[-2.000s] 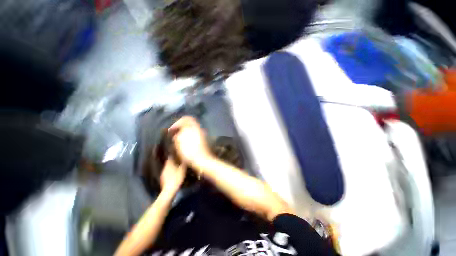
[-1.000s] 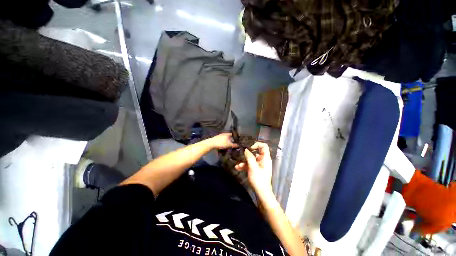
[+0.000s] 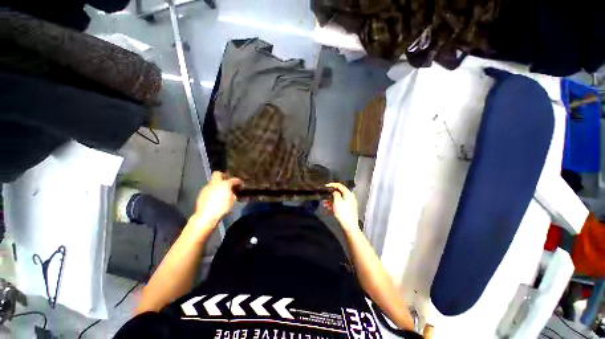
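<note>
A brown plaid garment [image 3: 265, 149] is stretched between my two hands in front of my body. Its near edge is a straight dark band, and the checked cloth hangs loosely beyond it. My left hand [image 3: 217, 196] grips the band's left end. My right hand [image 3: 341, 202] grips its right end. Behind the garment lies a grey-brown folded cloth [image 3: 285, 89], partly covered by it in view.
The navy padded board [image 3: 497, 192] lies on a white table [image 3: 418, 179] at right. A brown plaid pile [image 3: 398, 30] is at the top. Dark fabric rolls [image 3: 73, 59] are at upper left. A black hanger [image 3: 50, 275] is at lower left. A blue bin [image 3: 582, 132] stands at far right.
My hands have moved apart, from close together on the bunched garment to opposite ends of its edge. The garment is now spread out and hangs away from my body.
</note>
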